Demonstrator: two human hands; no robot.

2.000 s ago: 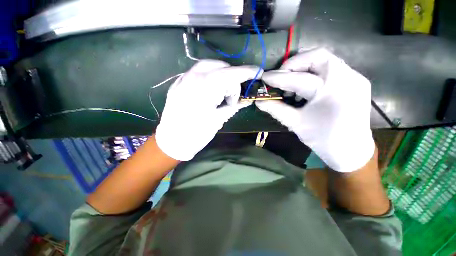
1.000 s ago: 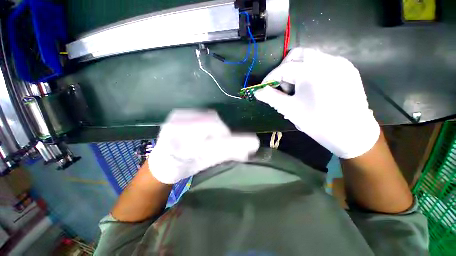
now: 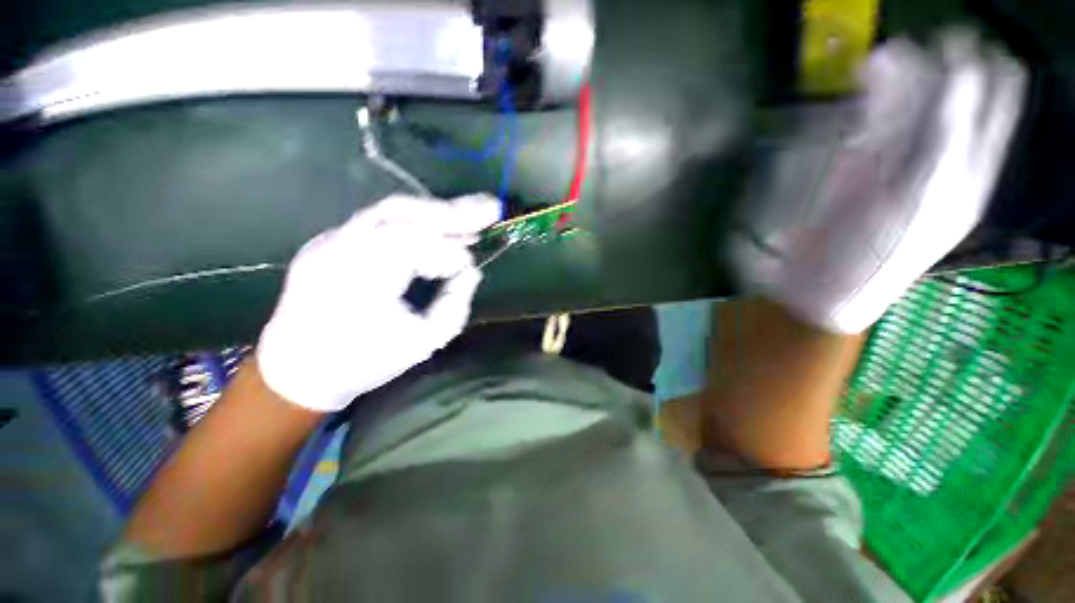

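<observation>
My left hand (image 3: 371, 295), in a white glove, pinches the left end of the small green circuit board (image 3: 536, 224) above the dark green mat. A thin strand of solder wire (image 3: 195, 279) runs left from this hand. Blue wires (image 3: 509, 153) and a red wire (image 3: 582, 141) come down to the board from the motor unit (image 3: 271, 47). A white wire (image 3: 375, 151) runs from the unit's lower edge to behind my left fingers. My right hand (image 3: 884, 189), also gloved, is blurred at the upper right, away from the board; whether it holds anything cannot be told.
The yellow sponge (image 3: 837, 45) in its black holder is at the top right, beside my right hand. A black cord (image 3: 1002, 283) lies at the mat's right edge. A green basket (image 3: 967, 401) is at lower right, and a blue basket (image 3: 100, 424) with parts is at lower left.
My right hand has let go of the board and moved right and up towards the sponge. My left hand has come back up and taken the board's left end, with the solder strand.
</observation>
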